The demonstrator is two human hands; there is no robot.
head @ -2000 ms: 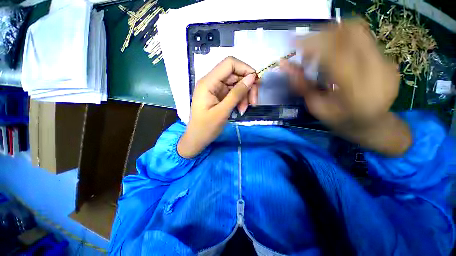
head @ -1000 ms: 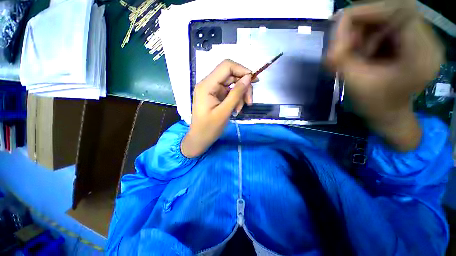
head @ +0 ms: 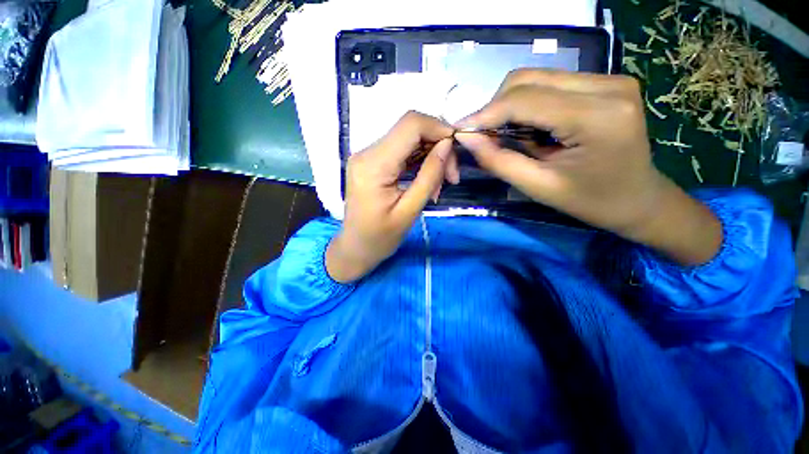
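Note:
A dark tablet back cover (head: 381, 97) with a grey and white centre lies on white sheets (head: 310, 115), its camera openings (head: 366, 58) at the upper left. My left hand (head: 390, 191) is over its lower left part and pinches a narrow dark flex strip (head: 458, 134) between thumb and index finger. My right hand (head: 581, 146) meets it from the right, thumb and index fingertips at the same strip. Most of the strip is hidden by the fingers. Whether the right hand also holds a tool is hidden.
Unused flex strips (head: 253, 35) lie at the upper left. A heap of tan discarded liners (head: 727, 71) lies at the right, beside clear plastic film (head: 785, 133). A stack of white sheets (head: 106, 89) is at the far left, above an open cardboard box (head: 177, 266).
My right hand has come back from the upper right to the left hand, and its fingertips now meet at the strip. My left hand has barely moved and still holds the strip.

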